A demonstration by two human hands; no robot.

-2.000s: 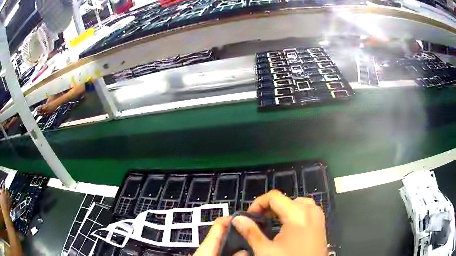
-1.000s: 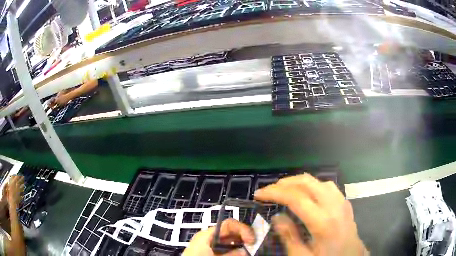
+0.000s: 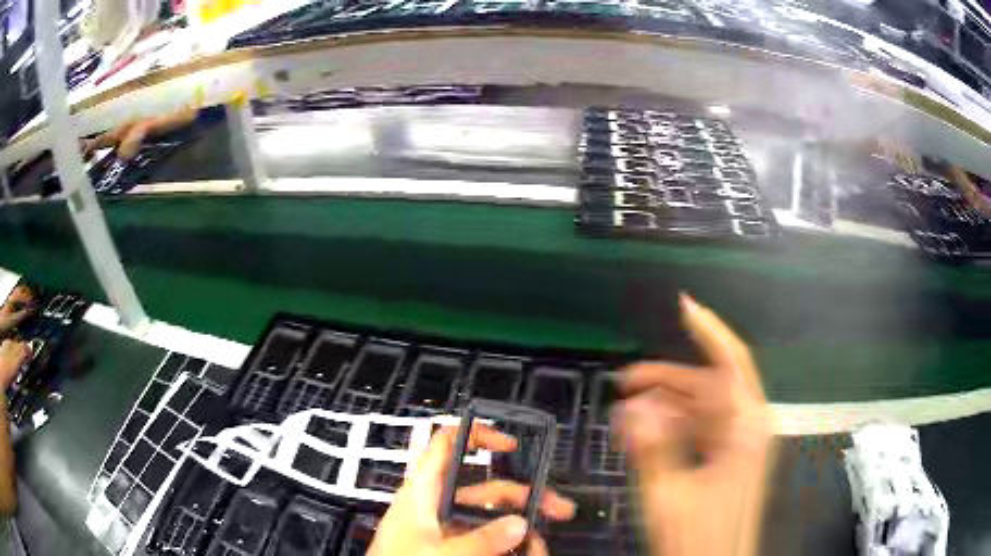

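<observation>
A black front housing (image 3: 538,462) is upright in my left hand (image 3: 462,505), above the blister tray; my fingers show through its open window. My right hand (image 3: 701,434) is raised to the right of the housing, blurred, with fingers apart; I see nothing in it. The black blister tray (image 3: 435,353) lies in front of me with housings in its pockets. A white waste frame (image 3: 353,462) with empty openings lies across the tray. Die-cut sheets (image 3: 141,451) with dark rectangles lie at the tray's left.
A green conveyor belt (image 3: 380,261) runs beyond the tray. A filled tray (image 3: 668,174) sits past the belt. A waste pile (image 3: 891,494) of white frames is at the right. A white post (image 3: 96,234) stands at left. Other people's hands show at the left and right edges.
My right hand has moved right and up, away from the housing. The housing is now upright in my left hand alone. The pale piece seen between my hands is no longer visible.
</observation>
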